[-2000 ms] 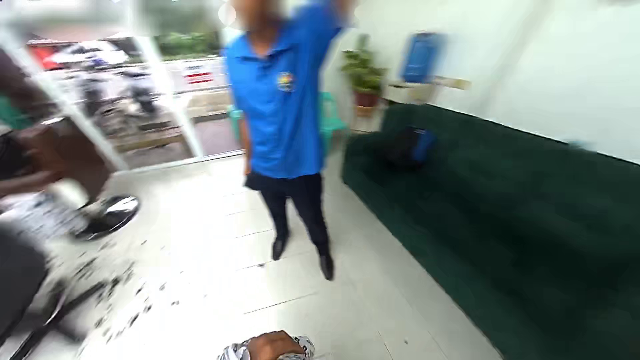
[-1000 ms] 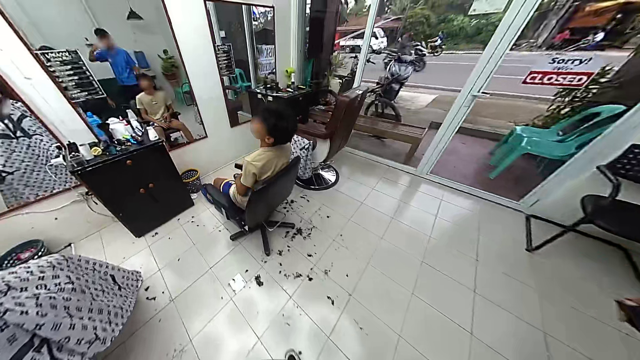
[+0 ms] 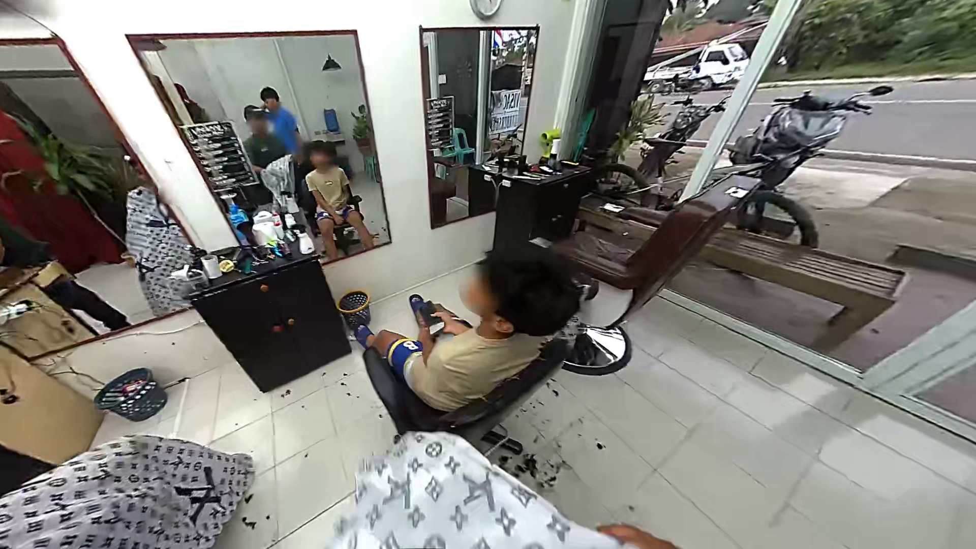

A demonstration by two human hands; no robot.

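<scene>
At the bottom edge, part of my right hand (image 3: 637, 536) shows at the right border of a white cape with a grey printed pattern (image 3: 457, 499); the cloth hides most of its fingers, so its hold cannot be made out. My left hand is not in view. Just beyond the cape, a person in a tan shirt (image 3: 476, 366) sits on a black office chair (image 3: 496, 408), holding a dark phone-like thing (image 3: 435, 320). A second patterned cape (image 3: 130, 496) spreads at the lower left.
A black cabinet (image 3: 271, 328) bearing bottles stands under a wall mirror (image 3: 259, 137). Plastic baskets (image 3: 131, 395) are on the floor. Cut hair (image 3: 537, 465) lies on the tiles behind the seated person. A brown barber chair (image 3: 656, 244) stands by the glass front.
The view has swung from the sofa side to the mirrors and come closer to the seated person. The patterned cape now rises in front, with my right hand at its edge.
</scene>
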